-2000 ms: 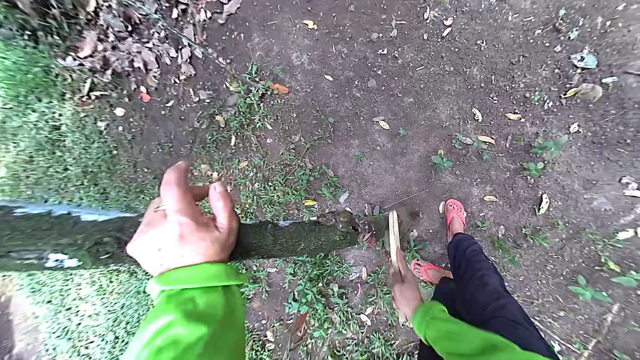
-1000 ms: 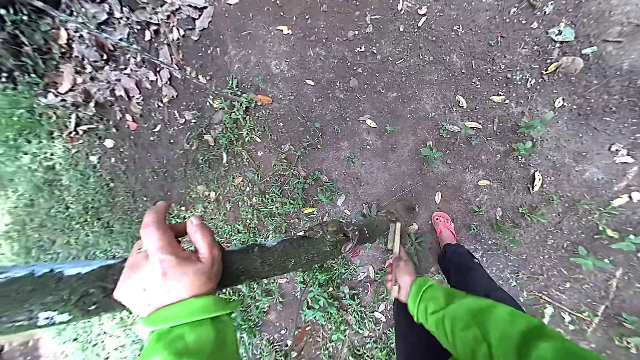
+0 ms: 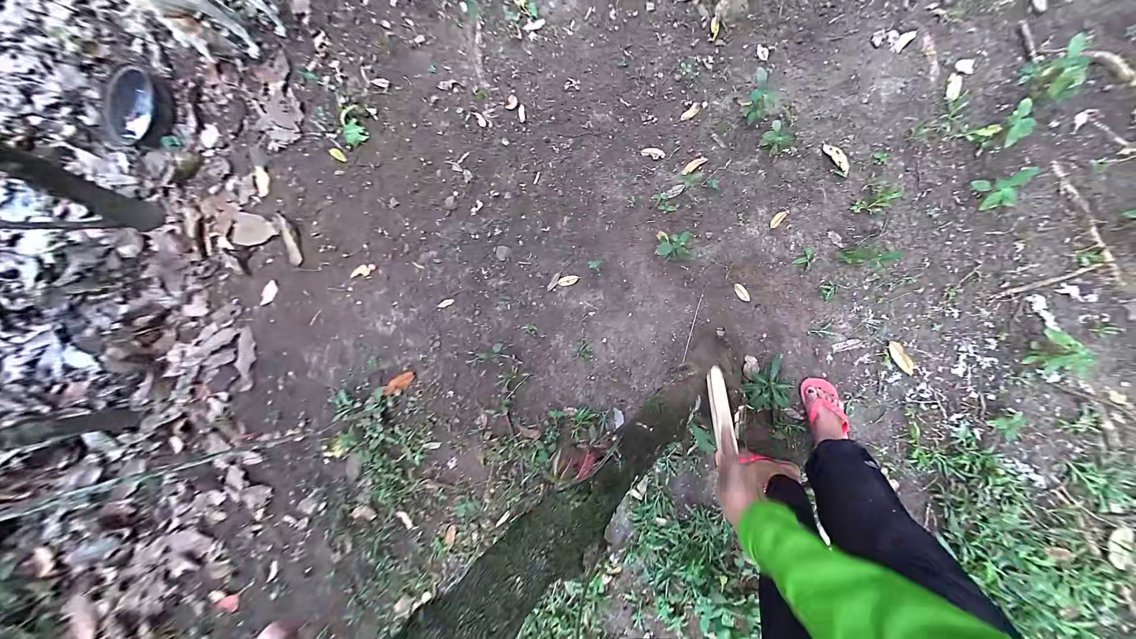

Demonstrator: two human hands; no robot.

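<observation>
My right hand, in a green sleeve, grips a pale, flat wooden stick pointing away from me. Motion blurs the hand, and its fingers are hard to make out. The stick is just right of a mossy tree trunk, which runs from the bottom edge up to the bare soil. On the trunk's left side, near its lower end, is a reddish thing I cannot identify. My left hand is out of the frame.
My feet in pink flip-flops stand right of the trunk. Dry leaves cover the ground at left, with a dark round container and a thin trunk among them. Twigs lie at far right.
My left hand, earlier at the trunk, has gone out of view. The view has swung, so the trunk now slants and more leaf litter shows. My right hand still holds wood.
</observation>
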